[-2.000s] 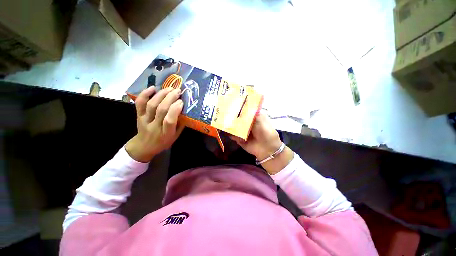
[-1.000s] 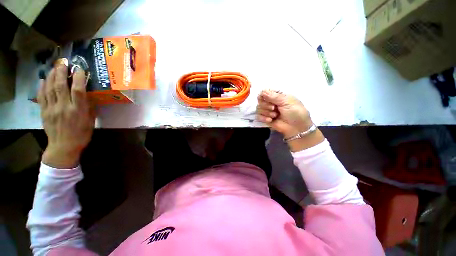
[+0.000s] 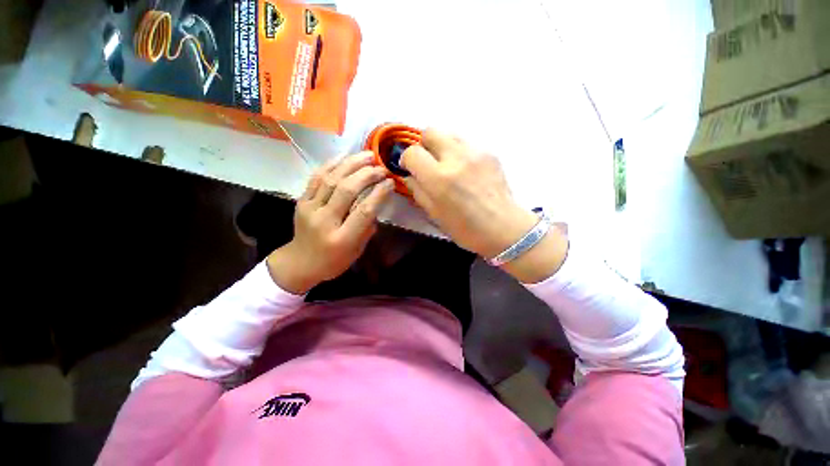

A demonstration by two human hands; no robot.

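Note:
The orange extension cord coil (image 3: 382,136) is at the table's near edge, with a black part at its middle, partly hidden by my hands. My left hand (image 3: 341,207) holds the coil's left side with curled fingers. My right hand (image 3: 462,188) grips the coil's right side, its fingers at the black part. The tie around the coil cannot be made out. The retail box (image 3: 227,59) lies on the table to the upper left of my hands, its orange end towards the right and its dark printed face up. No hand touches it.
A slim greenish knife (image 3: 620,173) lies on the white table (image 3: 519,82), with thin dark lines near it. Brown cartons (image 3: 774,127) stand at the right. A black item (image 3: 781,264) is at the table's right edge. Red and clear items show below at the right.
My left hand has let go of the box and moved right to the coil. My right hand has closed on the coil, which lay untouched on the table. The camera view has shifted.

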